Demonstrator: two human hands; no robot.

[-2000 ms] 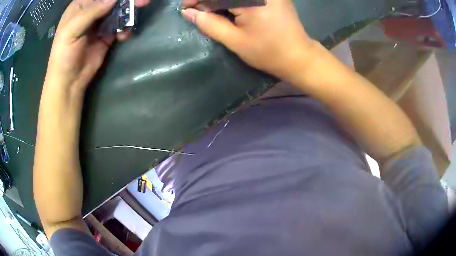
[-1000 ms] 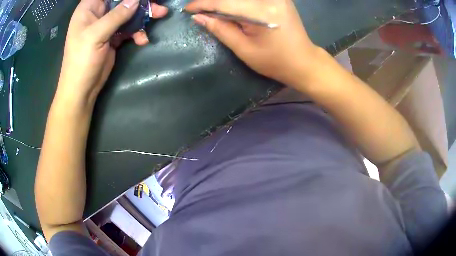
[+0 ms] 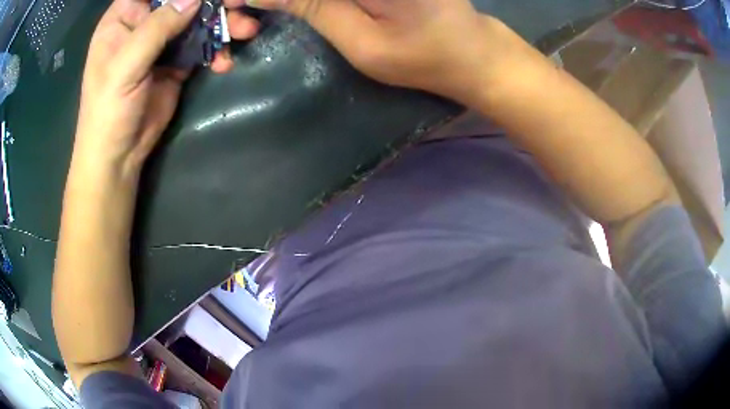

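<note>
My left hand [image 3: 140, 48] is at the upper left and holds a small dark phone circuit board [image 3: 192, 40] with blue and silver parts at its right edge. The thumb lies on top and the fingertips show under the board's right end. My right hand [image 3: 384, 32] is at the top, partly cut off by the picture's edge. Its fingertips are close to the board's upper right end. No tool shows in it, and whether it grips anything is hidden. The board's top is cut off too.
The dark green mat [image 3: 232, 176] lies under both hands. A thin solder wire [image 3: 200, 246] runs under my left forearm to the mat's front edge. A white stick [image 3: 6, 172] is at the far left, a perforated sheet [image 3: 50, 20] upper left, an open drawer [image 3: 192, 351] below.
My right hand has moved up and left to the board, and the thin tweezers it held no longer show. My left hand has shifted slightly left with the board.
</note>
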